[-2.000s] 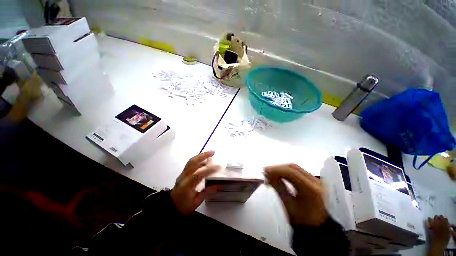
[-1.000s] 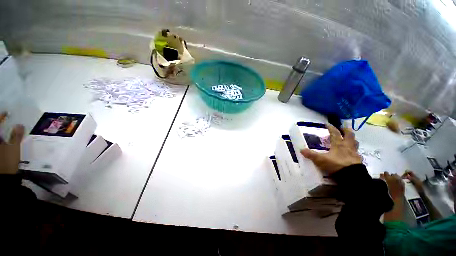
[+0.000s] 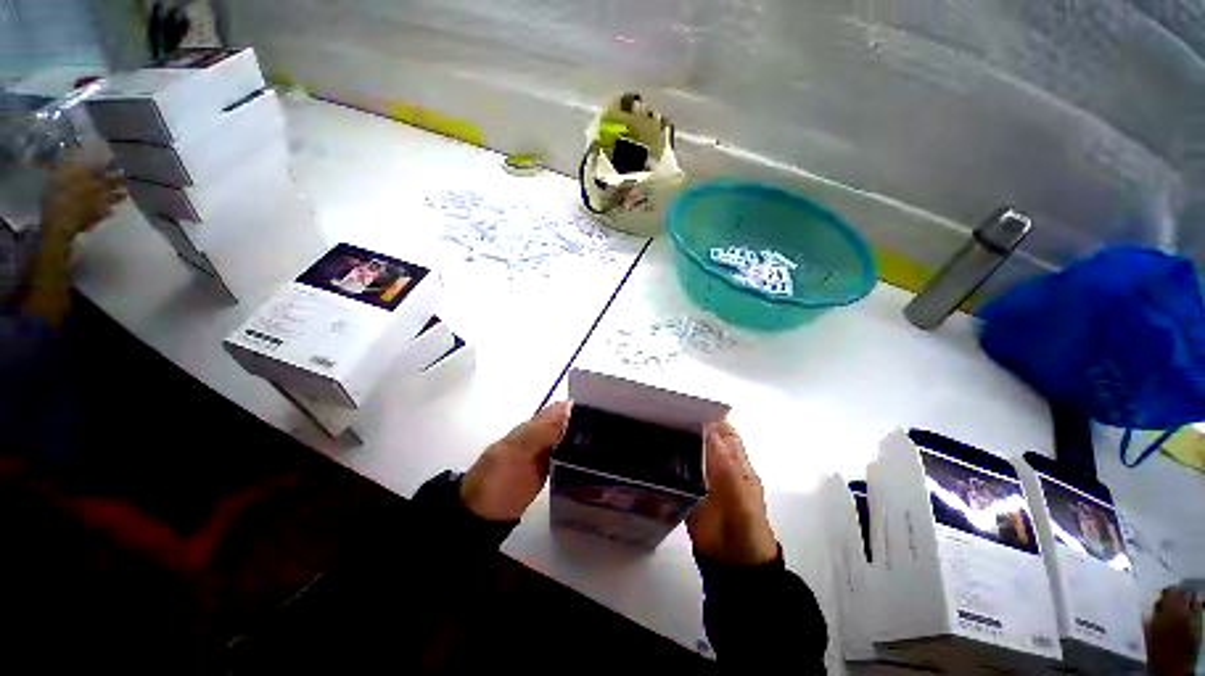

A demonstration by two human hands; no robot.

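A retail carton (image 3: 621, 512) stands upright in front of me near the table's front edge. Its white top flap (image 3: 648, 398) is raised at the far side, and the opening shows a dark interior. My left hand (image 3: 517, 465) holds the carton's left side. My right hand (image 3: 735, 497) holds its right side, at the upper corner. No hang tab shows in either hand. Small white pieces (image 3: 661, 341) lie scattered beyond the carton.
A teal basin (image 3: 773, 306) holds white pieces. Cartons stand at right (image 3: 985, 594) and lie at left (image 3: 324, 317), with a staggered pile (image 3: 185, 139) behind. A cloth tote (image 3: 632, 198), steel flask (image 3: 971, 268) and blue bag (image 3: 1097, 337) stand along the wall. Other people's hands show at both edges.
The view swung right, then back left. My right hand has left the cartons at right. Both hands now hold a carton with its flap up; two seconds ago a carton there showed no raised flap.
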